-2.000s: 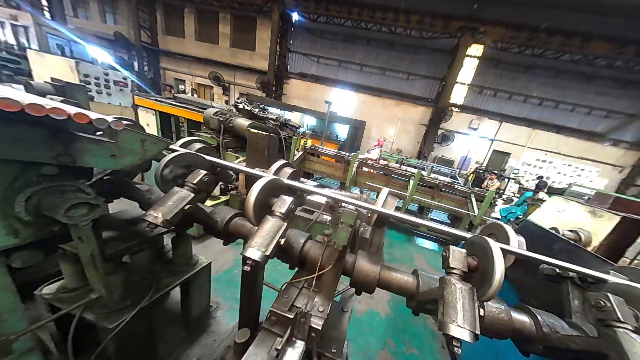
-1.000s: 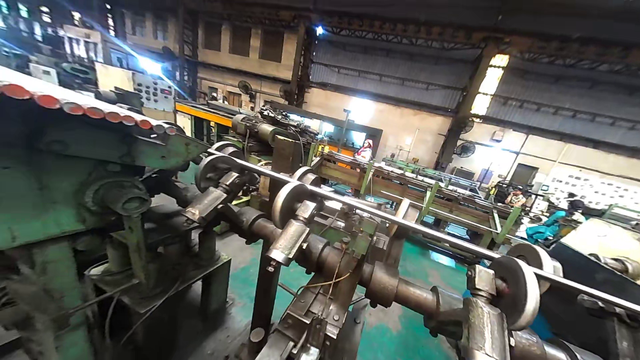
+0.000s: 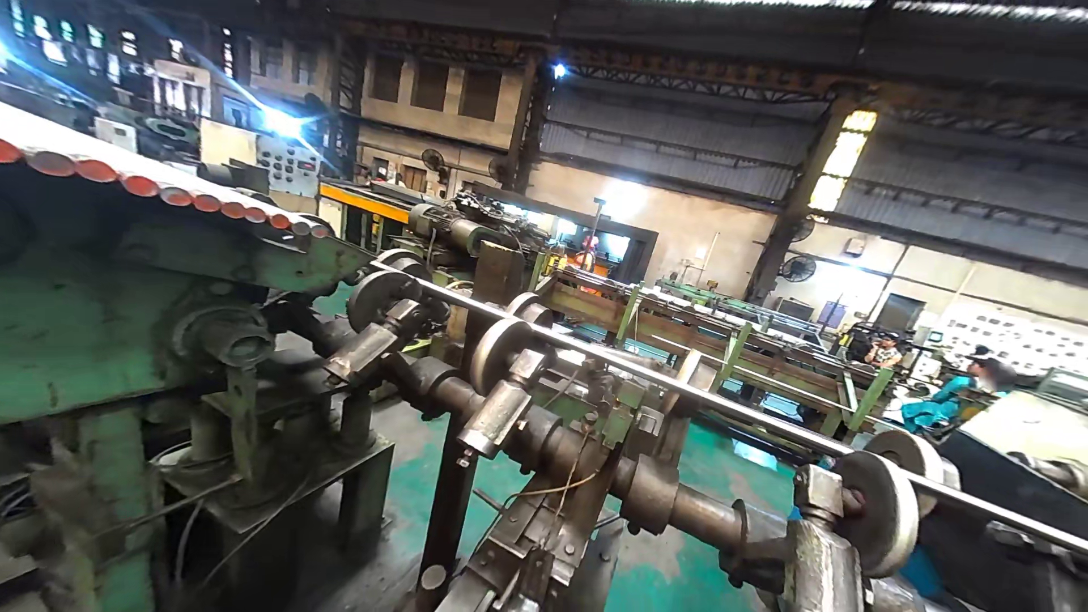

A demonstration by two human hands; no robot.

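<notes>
Neither of my hands shows in the head view. A long bright metal bar (image 3: 722,399) lies across paired steel rollers, running from upper left to lower right. One roller (image 3: 501,355) stands near the middle, another (image 3: 880,512) at the lower right, and a third (image 3: 382,299) at the left. Beneath them runs a thick dark shaft (image 3: 701,512) with metal clamp blocks (image 3: 497,416) on it. At the upper left, several round bars with red-painted ends (image 3: 140,185) lie side by side on a green machine frame (image 3: 93,314).
Behind the rollers stands a long rack (image 3: 663,336) carrying more bars. A person in teal clothing (image 3: 952,395) is at the right, and others are farther back. A control panel (image 3: 289,170) stands at the back left. Green-painted floor (image 3: 654,569) shows below the shaft.
The view has swung left, so more of the red-ended bars shows. The bar keeps the same place across the rollers.
</notes>
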